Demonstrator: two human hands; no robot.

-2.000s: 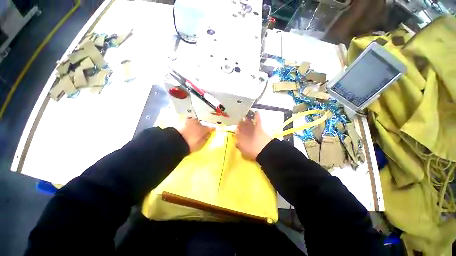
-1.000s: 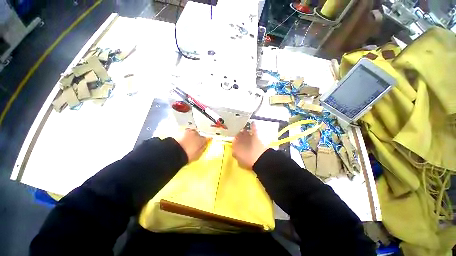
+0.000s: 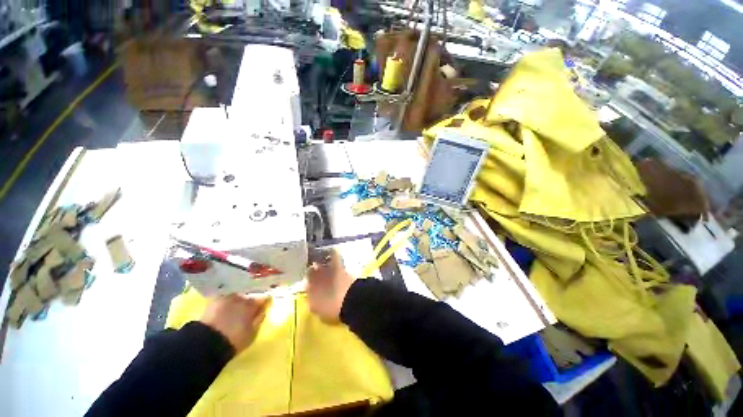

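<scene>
A yellow tote bag body (image 3: 283,364) lies in front of the sewing machine head (image 3: 259,204), its top edge at the needle area, with a seam down its middle. My left hand (image 3: 236,316) holds the top edge left of the seam. My right hand (image 3: 327,287) holds the top edge to the right of it, close to the machine head. A yellow looped handle (image 3: 389,247) sticks out right of my right hand. Red-and-black snips (image 3: 230,259) lie against the machine head. The needle and presser foot are hidden.
Tan tabs (image 3: 49,265) are piled on the left; more tabs with blue bits (image 3: 440,265) lie on the right. A control panel (image 3: 453,169) stands behind them. Yellow bags (image 3: 562,179) are heaped at right, near a blue bin (image 3: 562,370). Thread cones (image 3: 393,73) stand behind.
The view has tilted up and swung right, showing more of the factory and bag heap. Both hands still hold the bag's top edge; my left hand lies slightly farther from the seam.
</scene>
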